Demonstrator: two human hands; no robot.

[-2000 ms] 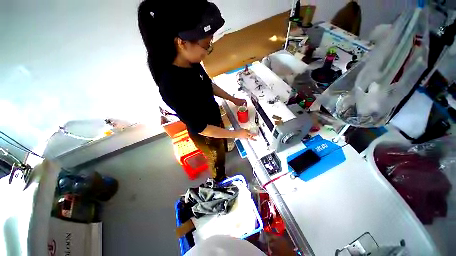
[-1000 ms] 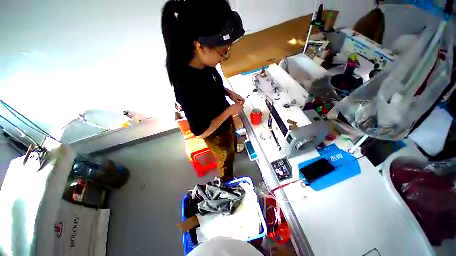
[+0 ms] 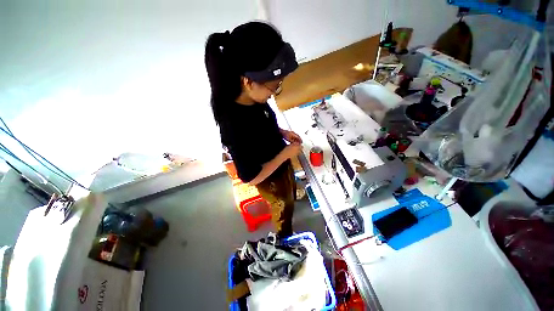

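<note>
Neither of my hands is in the picture. A lockstitch sewing machine (image 3: 375, 176) with a white head and a dark panel stands in the white table (image 3: 419, 273) in front of me. A small red cup or can (image 3: 316, 156) stands on the table beside the machine. A black smartphone (image 3: 395, 223) lies on a blue mat (image 3: 425, 220) to the right of the machine. A blue crate (image 3: 332, 291) at the bottom holds grey and white cloth (image 3: 272, 258).
A person in black (image 3: 250, 130) stands left of the machine, hands together at the table edge. An orange-red stool (image 3: 255, 209) is behind them. A clear plastic bag (image 3: 486, 133) hangs at right above a white tub (image 3: 489, 222). A white-covered table (image 3: 51, 249) is at left.
The person's hands have come away from the table and machine and are now together. The view has shifted, so the person and table appear further right and lower.
</note>
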